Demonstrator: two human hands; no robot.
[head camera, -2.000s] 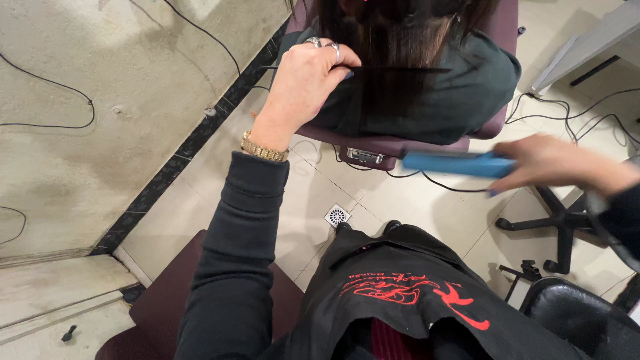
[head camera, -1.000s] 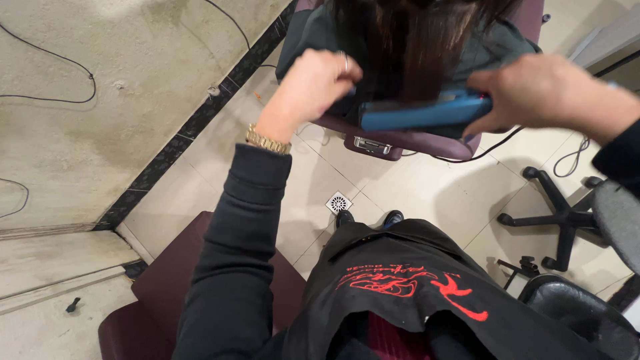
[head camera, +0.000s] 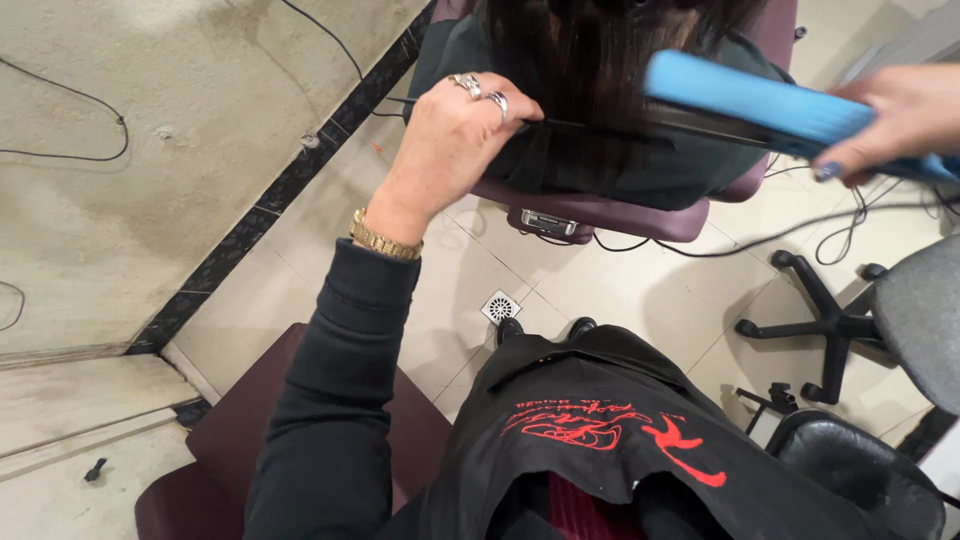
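Observation:
A person with long dark hair (head camera: 600, 67) sits in a maroon salon chair (head camera: 637, 217), back towards me, a dark cape or garment (head camera: 675, 180) over the shoulders. My left hand (head camera: 457, 142), with rings and a gold-tone watch, pinches a thin black comb (head camera: 577, 126) that lies across the lower hair. In my right hand (head camera: 892, 120) is a blue hair straightener (head camera: 757, 94), slightly blurred. Its front end reaches the right side of the hair; whether any hair is between its plates I cannot tell.
A stained wall (head camera: 150, 135) with loose cables stands on the left. Below my left arm is a maroon seat (head camera: 270, 420). A wheeled chair base (head camera: 832, 322) and a black stool seat (head camera: 855, 465) are at right. The straightener's cord (head camera: 720, 253) trails behind the salon chair, beyond a floor drain (head camera: 500, 306).
One second ago the straightener lay across the hair ends, close to my left hand; now it is farther right and higher. The comb lies across the hair, as it did two seconds ago.

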